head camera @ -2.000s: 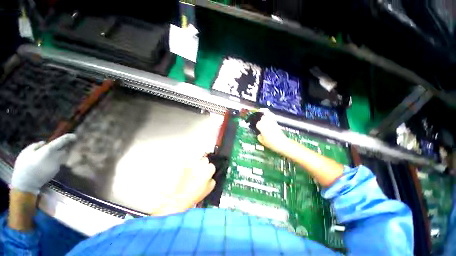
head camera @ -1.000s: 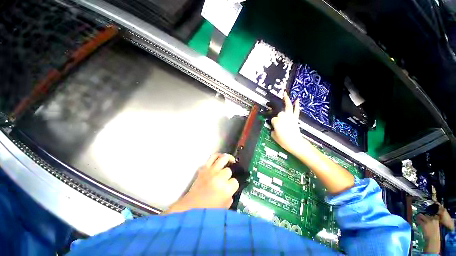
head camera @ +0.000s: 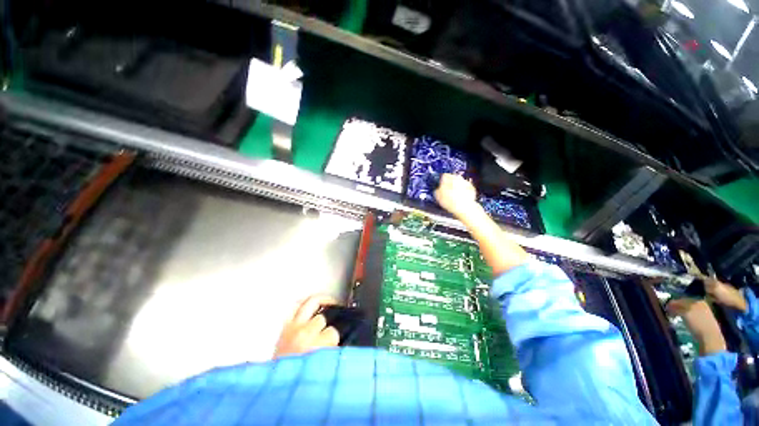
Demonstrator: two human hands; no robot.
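Note:
The green printed circuit board [head camera: 429,301] lies in its carrier in front of me, with white markings. My right hand [head camera: 455,193] reaches over the board into the bin of blue electrolytic capacitors [head camera: 433,160]; its fingertips are over the parts, and whether it grips one cannot be told. My left hand [head camera: 310,329] is beside the board's left side, by the carrier's black edge; its fingertips are dark and blurred, and what it holds cannot be told. The bin of white connectors [head camera: 368,155] stands left of the blue bin.
Small blue components [head camera: 506,211] lie in a bin at the right. A red-brown carrier bar [head camera: 364,248] borders the board. The conveyor rail [head camera: 250,176] runs behind a shiny metal plate [head camera: 200,287]. A white label [head camera: 273,90] hangs from the shelf. Another person's hands [head camera: 697,320] work at far right.
My right hand has moved from the board's upper left corner into the blue capacitor bin. My left hand stays by the carrier's edge. The camera view has shifted. The gloved hand at left has gone.

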